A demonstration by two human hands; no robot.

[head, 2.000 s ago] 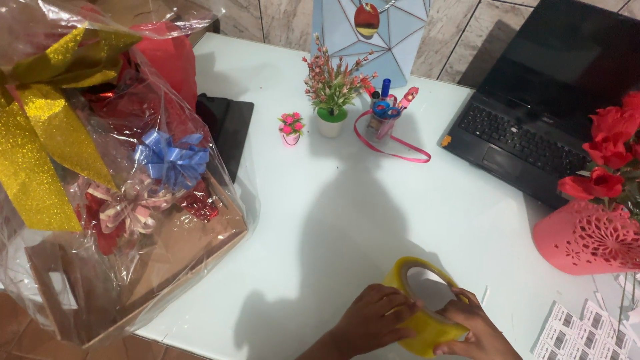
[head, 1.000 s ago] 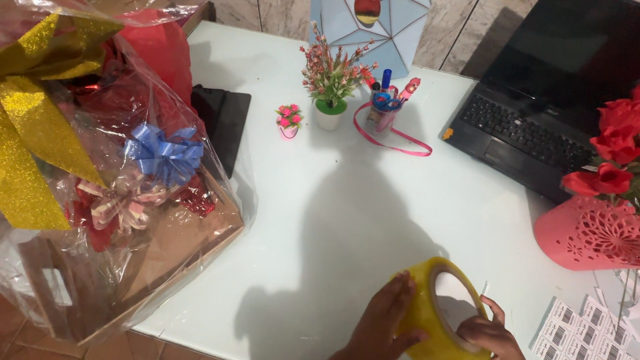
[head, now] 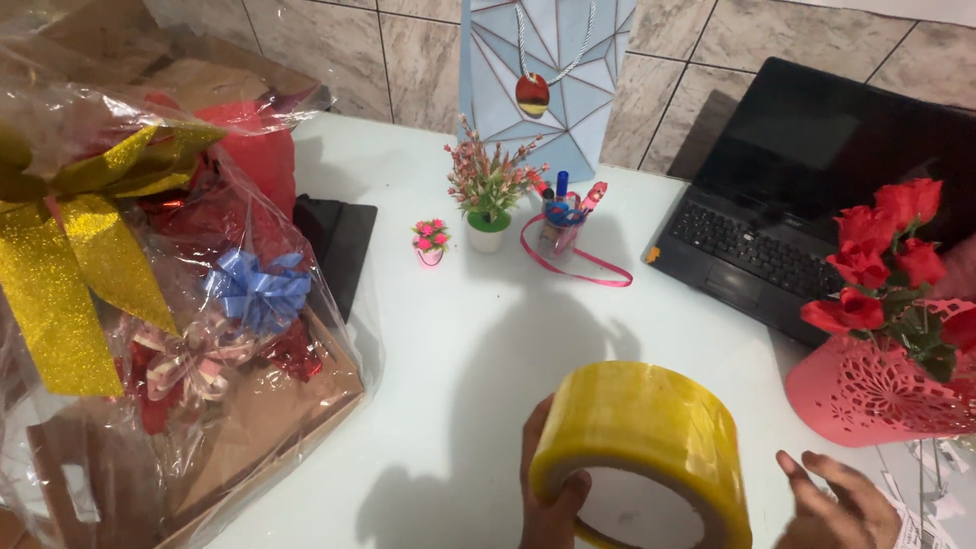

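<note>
A wide roll of yellowish clear packing tape is held up over the lower middle of the table. My left hand grips its left side, with the thumb inside the cardboard core and the fingers behind the roll. Just right of the roll, my right hand is apart from it, fingers spread and holding nothing. The lower parts of both hands are cut off by the frame's bottom edge. Whether a tape end hangs loose cannot be seen.
Left lies a cardboard box in clear film with a gold bow. Behind stand a small potted plant, a pen cup and a blue gift bag. Right are a laptop and a pink pot of red roses.
Both hands were on the tape roll earlier; my right hand has let go and moved off to the right. The roll has been turned, so its outer face shows more and its opening points down.
</note>
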